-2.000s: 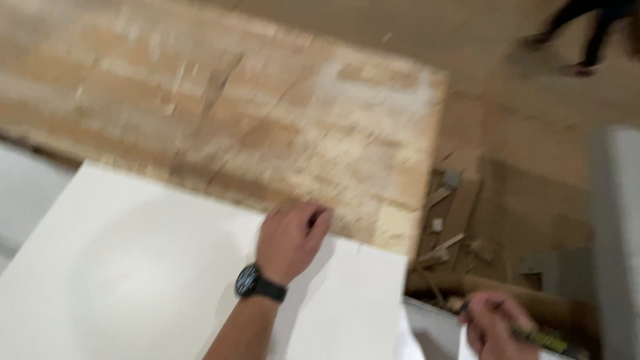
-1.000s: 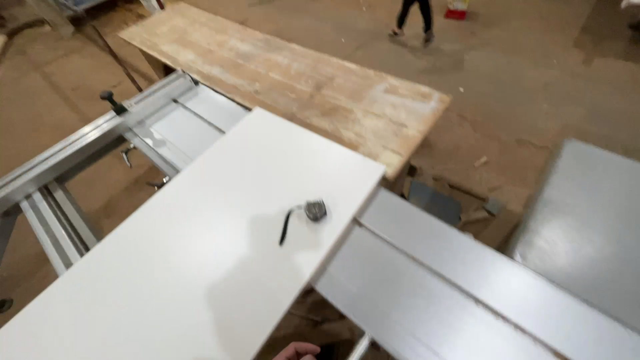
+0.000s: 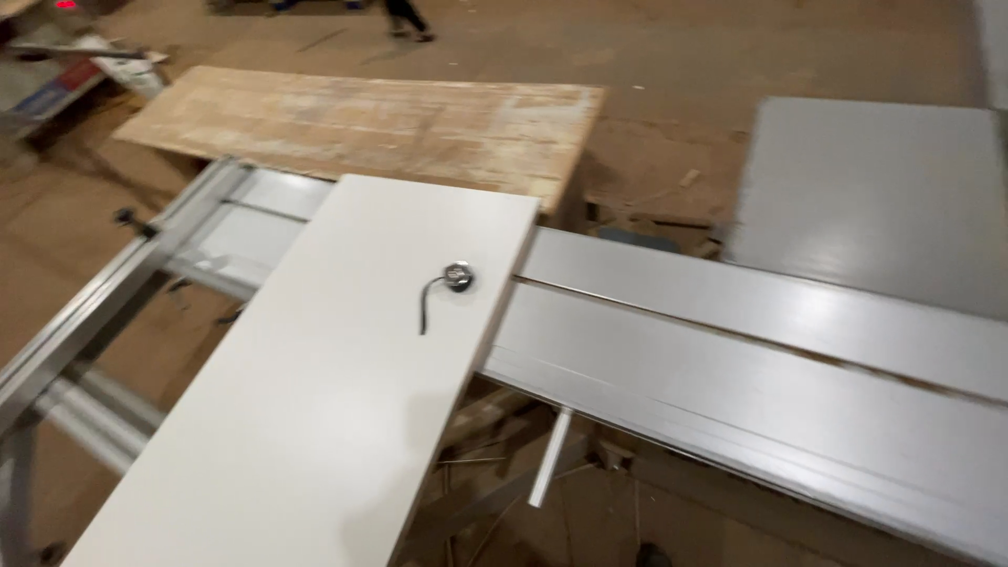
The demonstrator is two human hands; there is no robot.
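Note:
Neither of my hands shows in the head view. A long white board [image 3: 315, 339] lies slantwise across the metal sliding table [image 3: 669, 354] of what looks like a panel saw. On its far part rests a round metal-cased object [image 3: 457, 276], probably a tape measure, with a dark strap [image 3: 424, 307] trailing from it. The board's far end meets the edge of a worn wooden table [image 3: 378, 118]. Its near end runs out of the bottom of the view.
An aluminium fence and frame [image 3: 118, 299] with a black knob [image 3: 124, 216] stand at the left. A grey flat-topped surface [image 3: 874, 189] is at the right. A metal bar [image 3: 551, 457] juts below the sliding table. A person's legs [image 3: 405, 20] are far back.
Both hands, seen two seconds ago, have left the view; one second ago only fingertips showed at the bottom edge. The view has swung and widened.

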